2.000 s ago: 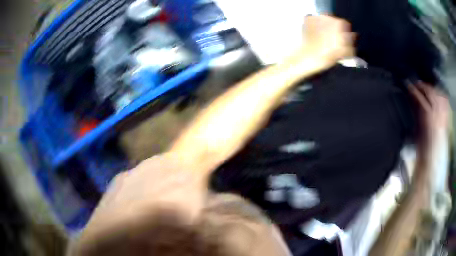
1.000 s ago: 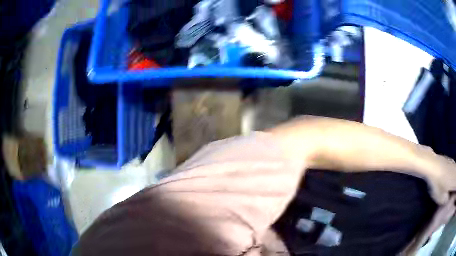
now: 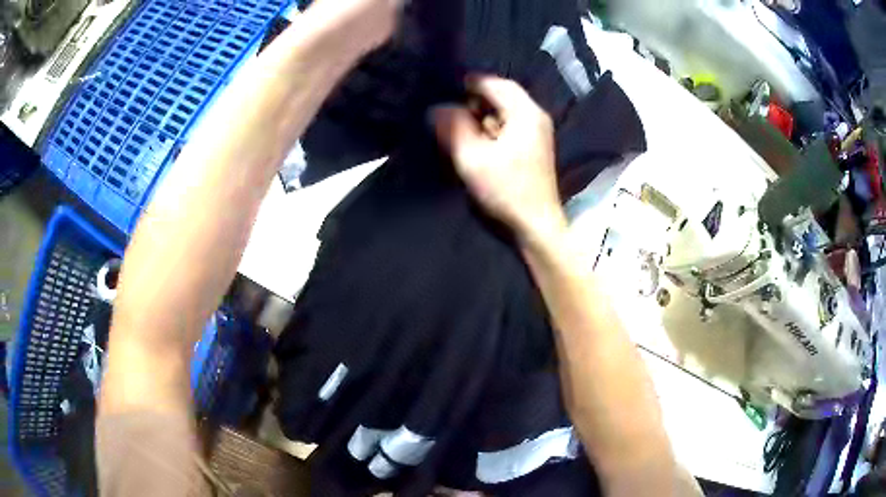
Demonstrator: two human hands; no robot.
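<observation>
Dark garment pieces (image 3: pixel 418 281) with light strips lie over the lap and the front of the white table. My right hand (image 3: pixel 505 150) is on the dark cloth with its fingers curled; it seems to pinch the cloth. My left hand (image 3: pixel 369 15) is at the top edge, partly cut off, beside a dark bundle; its fingers are hidden. A white strip (image 3: pixel 568 60) shows on the dark pieces at the top. Light patches (image 3: pixel 393 447) show on the cloth near the bottom.
The cream sewing machine (image 3: pixel 767 311) with "HIKARI" lettering stands at right. A flat blue crate (image 3: pixel 146 97) lies at upper left. A blue perforated crate (image 3: pixel 44 359) with dark pieces stands at lower left. A small green item (image 3: pixel 755 415) lies by the machine. Cluttered things line the right rim.
The view has swung from the crates to the sewing table. Both arms now reach up over the dark pieces, and the machine has come into view.
</observation>
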